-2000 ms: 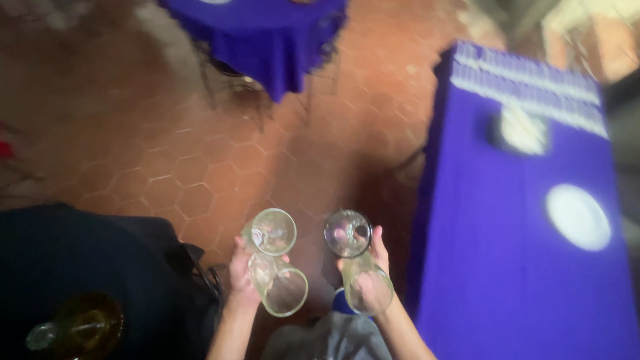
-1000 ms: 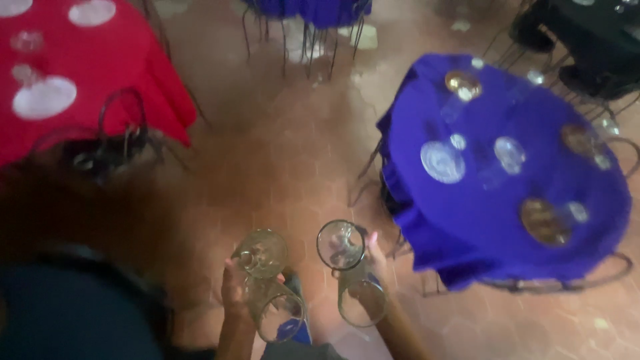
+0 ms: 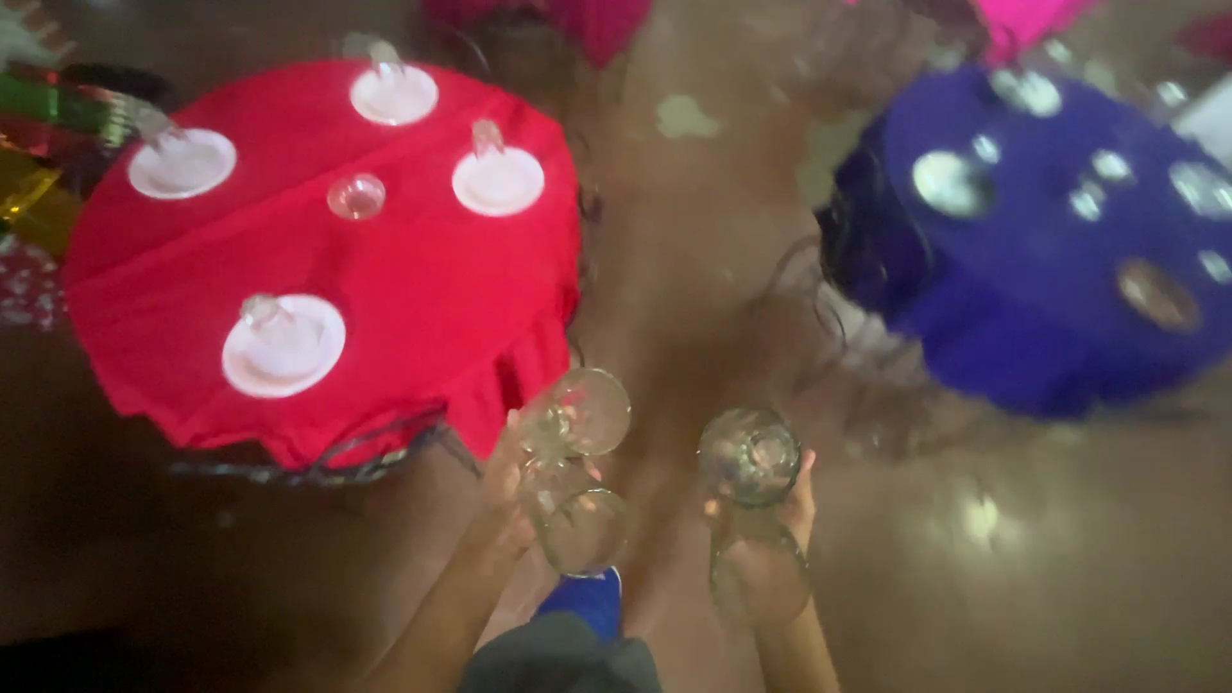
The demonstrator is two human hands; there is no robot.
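Note:
Low in the head view, my left hand (image 3: 505, 491) is closed around two clear drinking glasses, an upper glass (image 3: 592, 412) and a lower glass (image 3: 585, 531), their rims facing the camera. To its right, my right hand (image 3: 801, 496) grips two more, an upper glass (image 3: 749, 456) and a lower glass (image 3: 760, 577). The glasses hide most of the fingers. Both hands are held out in front of my body, with the floor beneath them. Blur softens the details.
A round table with a red cloth (image 3: 433, 279) stands on the left, bearing several white plates and a small glass bowl (image 3: 356, 196). On the right is a table with a blue-purple cloth (image 3: 1011, 318), plates and glassware on it. Metal chairs (image 3: 385, 448) border the tables; tiled floor (image 3: 674, 279) runs between them.
The view has moved a lot through the room: the red-clothed table is now larger on the left. Both hands hold their glasses throughout.

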